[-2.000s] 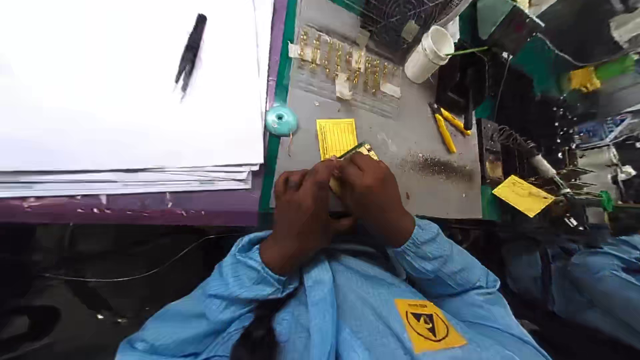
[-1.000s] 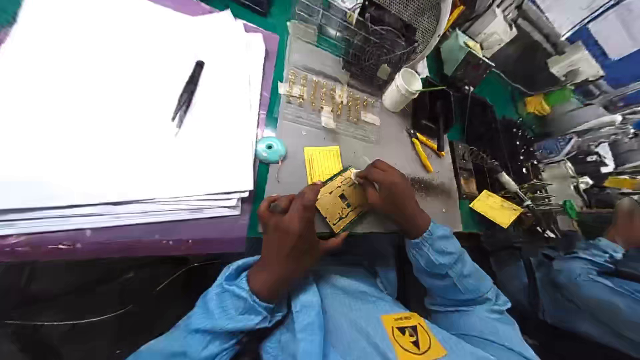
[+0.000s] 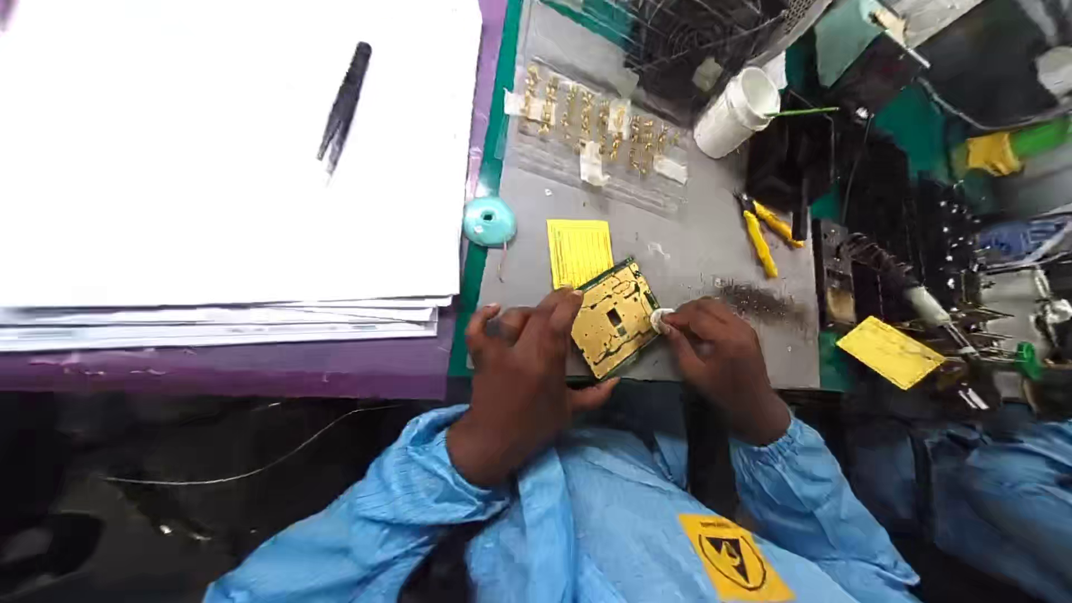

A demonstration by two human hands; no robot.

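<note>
My left hand (image 3: 523, 377) grips the left and lower edge of a gold-coloured circuit board (image 3: 611, 322) with green edges. The board is tilted above the front edge of the grey mat. At the board's right edge, my right hand (image 3: 720, 352) pinches a small white round piece (image 3: 661, 320), whose kind I cannot tell; it touches or nearly touches the board. A yellow printed slip (image 3: 579, 251) lies just behind the board. Left of the slip is a turquoise round spool (image 3: 489, 222).
Gold connectors (image 3: 586, 117) sit in a clear tray behind. Yellow-handled cutters (image 3: 760, 239) and a white cup (image 3: 737, 113) stand right. Black tweezers (image 3: 345, 109) lie on a paper stack (image 3: 234, 167) at left. A soldering iron (image 3: 934, 310) is far right, beside another yellow slip (image 3: 890, 352).
Both hands were close together over the board two seconds ago; they have since moved apart, and the board's gold face shows. The white piece now shows plainly in my right hand.
</note>
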